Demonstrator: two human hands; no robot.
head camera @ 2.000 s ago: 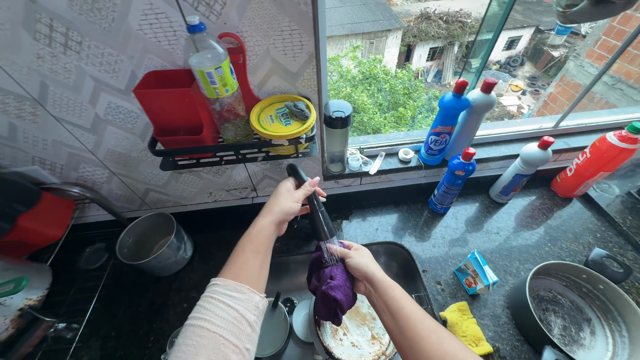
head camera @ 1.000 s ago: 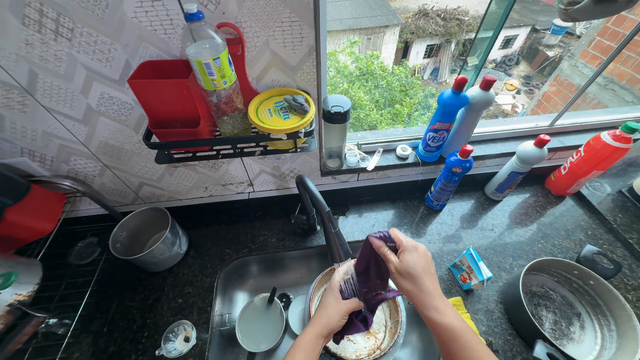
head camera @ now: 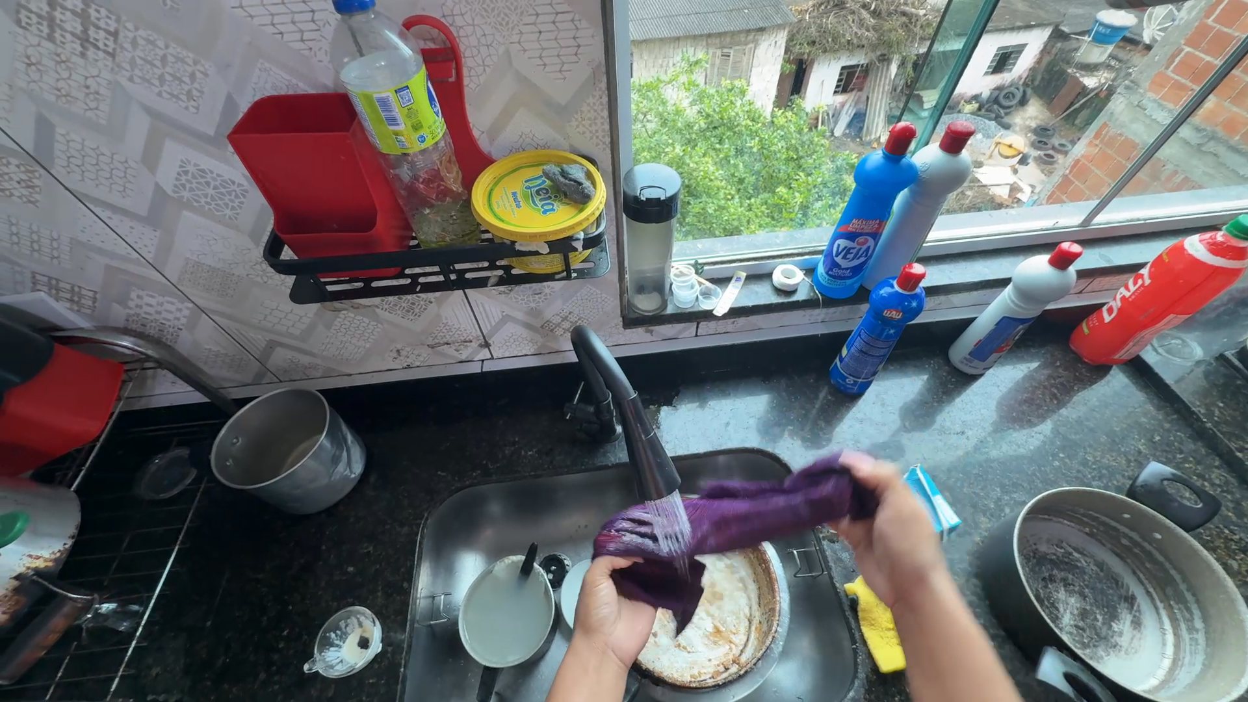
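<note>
A wet purple cloth (head camera: 741, 509) is stretched between my two hands over the metal sink (head camera: 487, 497). My left hand (head camera: 609, 609) grips its lower left end, just under the black faucet (head camera: 629, 419), from which water runs onto the cloth. At the right, my right hand (head camera: 892, 531) holds the other end, raised and slightly blurred. Below the cloth a round pan (head camera: 717, 624) with whitish and brown residue lies in the sink. A small pot (head camera: 507, 612) holding cloudy liquid sits to its left.
A yellow cloth (head camera: 879, 624), a blue box (head camera: 933, 502) and a large pot (head camera: 1121, 585) are right of the sink. Several cleaning bottles, one a blue bottle (head camera: 877, 331), stand near the window. An aluminium pot (head camera: 290, 450) and a small glass cup (head camera: 348, 642) are at the left.
Two seconds ago my left hand was at the faucet; it now grips the cloth. My right hand has moved right and away from my left, and the cloth is now stretched out under the water.
</note>
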